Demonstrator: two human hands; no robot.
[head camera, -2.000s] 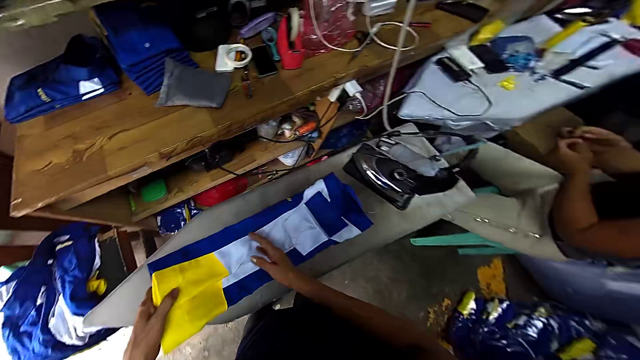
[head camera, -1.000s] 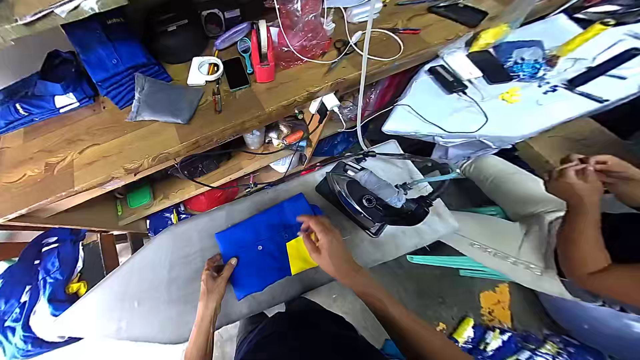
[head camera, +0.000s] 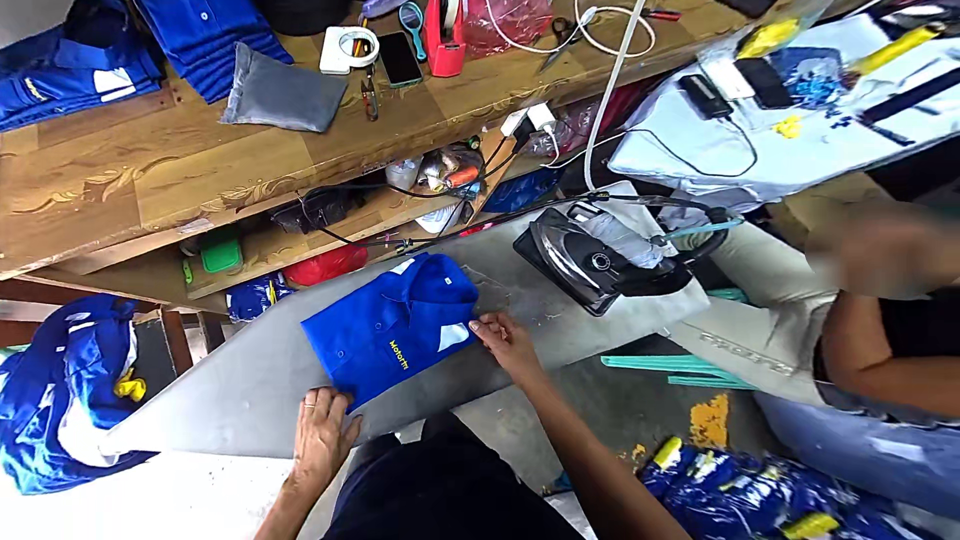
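A folded blue collared shirt lies face up on the grey ironing board, with yellow lettering and a white patch on its front. My left hand touches the shirt's lower left corner, fingers bent over the edge. At the shirt's right edge, by the white patch, the fingertips of my right hand pinch or touch the cloth; which of the two is unclear. An electric iron rests on the board to the right of the shirt, its cable running behind.
Folded blue garments, a grey cloth pouch, a phone and a red tape dispenser lie on the wooden table. Another person sits at right beside a white-covered table. Blue garments hang at lower left.
The garment was spread long, showing blue, white and yellow panels, then became a smaller blue fold with a yellow part. Now its collar and front face up. Both hands have moved to its edges.
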